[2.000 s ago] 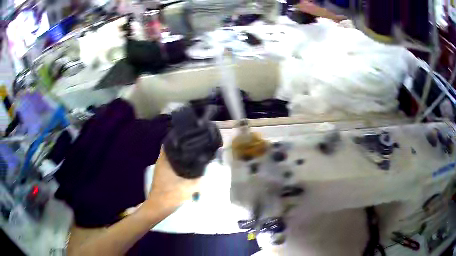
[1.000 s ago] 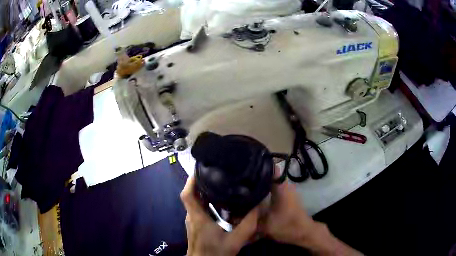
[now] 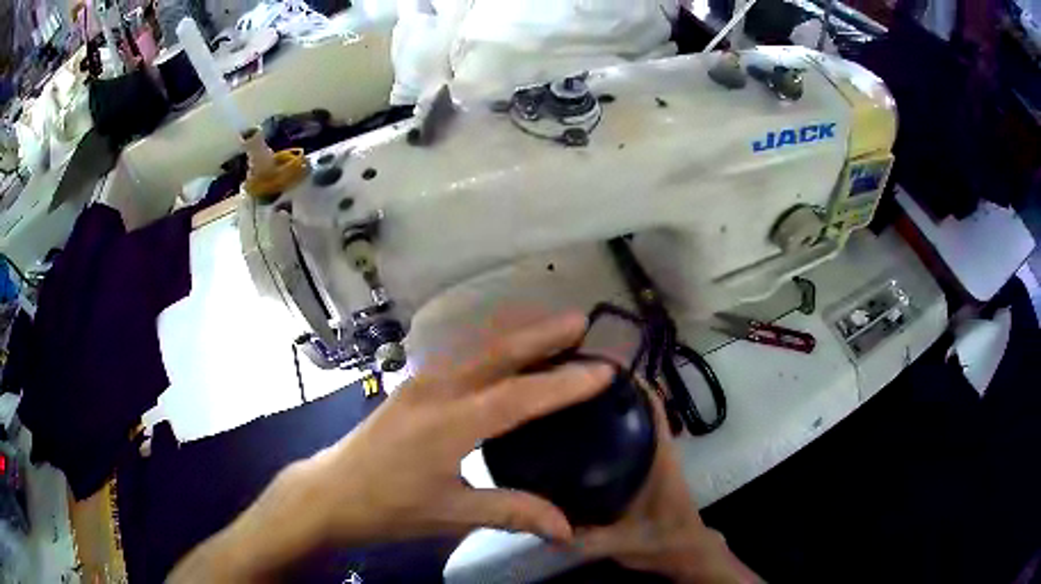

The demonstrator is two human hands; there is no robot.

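A black rounded object point(image 3: 582, 451) is held close to the camera, in front of the machine. My left hand point(image 3: 434, 428) lies on its near left side, fingers over the top and thumb below. My right hand point(image 3: 656, 502) holds it from the right and below, partly hidden behind it. The off-white sewing machine point(image 3: 502, 194) with blue JACK lettering stands behind. Dark cloth point(image 3: 228, 468) lies at its needle end, beside a tiny yellow block point(image 3: 371, 386).
Black-handled shears point(image 3: 694, 394) lie under the machine arm, with red-handled snips point(image 3: 776, 333) to their right. Dark pieces point(image 3: 97, 331) are heaped at the left. A white cloth pile point(image 3: 537, 43) stands behind the machine. More dark cloth point(image 3: 890, 456) is at the lower right.
My left hand has moved from below the black object up over its near side and top. The object has shifted slightly right and turned. The view has swung from the machine's left end.
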